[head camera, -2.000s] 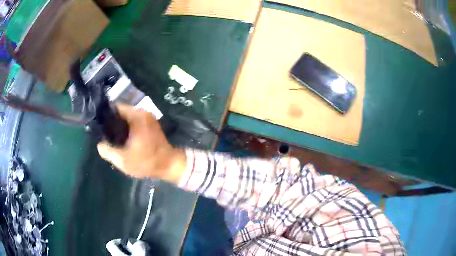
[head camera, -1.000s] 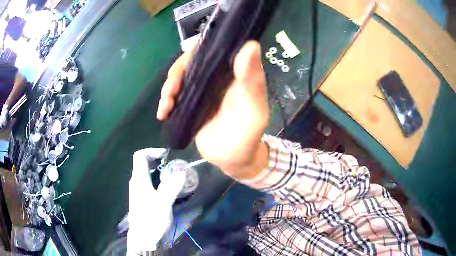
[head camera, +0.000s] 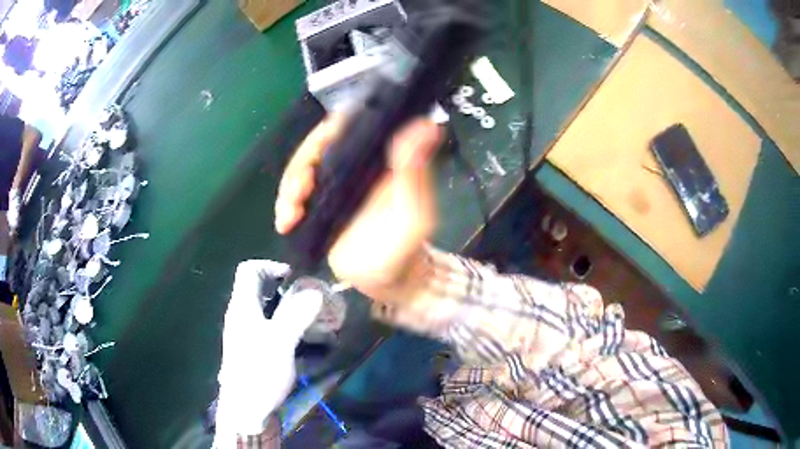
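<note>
My bare right hand (head camera: 382, 206) is closed around the thick black electric screwdriver (head camera: 373, 149), a little blurred. The screwdriver slants from upper right to lower left, its lower end just above my left hand. My left hand (head camera: 263, 351), in a white glove, grips the round wired part (head camera: 326, 311), a grey disc, between thumb and fingers. A short white lead shows beside the disc, under my right hand. Blue wires (head camera: 326, 405) hang below my left hand. The screwdriver's tip and what lies under the disc are hidden.
The screw feeder (head camera: 351, 44) stands at the top centre, small white rings (head camera: 475, 109) to its right. A pile of wired discs (head camera: 83, 254) lies along the left. A black phone (head camera: 690, 178) lies on cardboard (head camera: 605, 131) at the right. Part of another person's arm (head camera: 25, 162) shows far left.
My left hand came into view with the disc. My right hand and the screwdriver moved from the feeder to above my left hand; in the last second they shifted slightly left and down.
</note>
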